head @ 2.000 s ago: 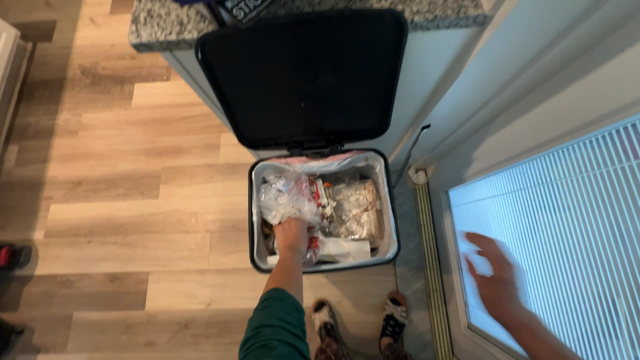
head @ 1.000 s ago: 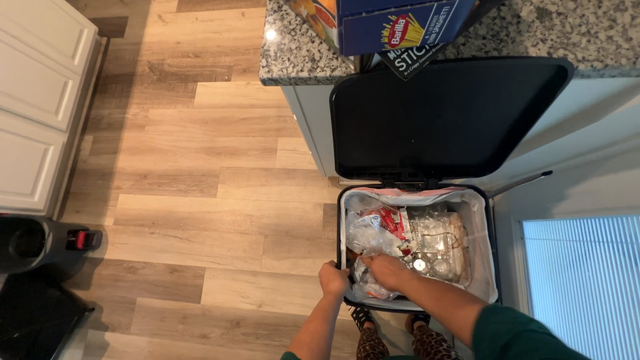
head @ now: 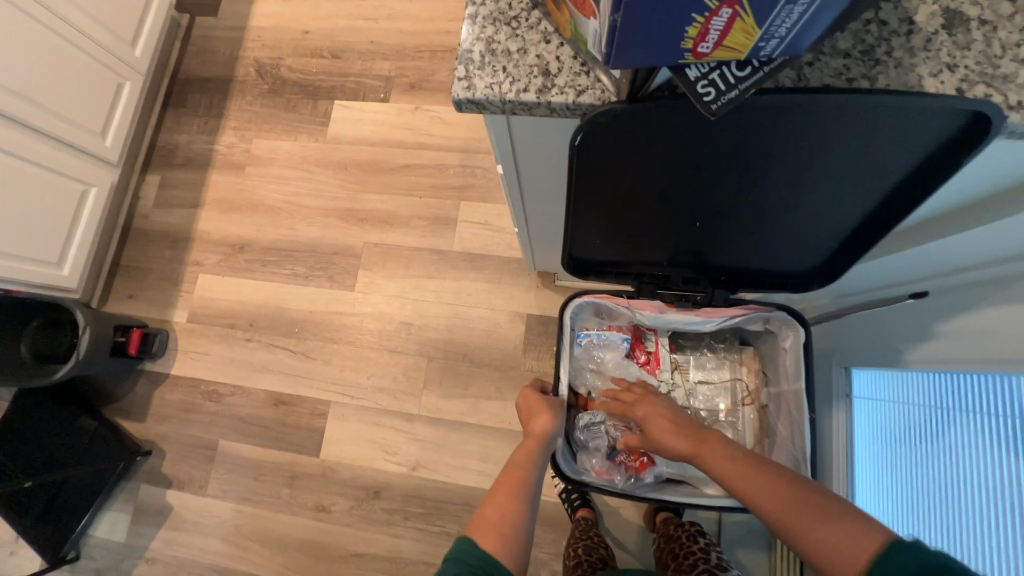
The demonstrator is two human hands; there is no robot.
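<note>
A trash can (head: 808,416) with a white liner (head: 784,376) stands below me, its black lid (head: 752,192) raised. My left hand (head: 541,412) grips the can's left rim, fingers curled over it. Inside the can, my right hand (head: 652,420) lies palm down with fingers spread over the trash, holding nothing that I can make out. Around it are clear plastic wrapping (head: 600,364), a red and white wrapper (head: 644,352), a crumpled bag with red print (head: 632,462) and a clear plastic container (head: 716,384). The fingertips are close to the can's left inner wall.
A granite countertop (head: 520,64) behind the lid holds a blue spaghetti box (head: 664,32) and a black food package (head: 724,84). White cabinets (head: 64,80), a dark grey appliance (head: 88,336) and a black folded item (head: 56,472) are left. A door window with blinds (head: 936,456) is right.
My left hand was inside the can two seconds ago and now grips its left rim. My right hand has come from beside the door window into the can. The view has shifted.
</note>
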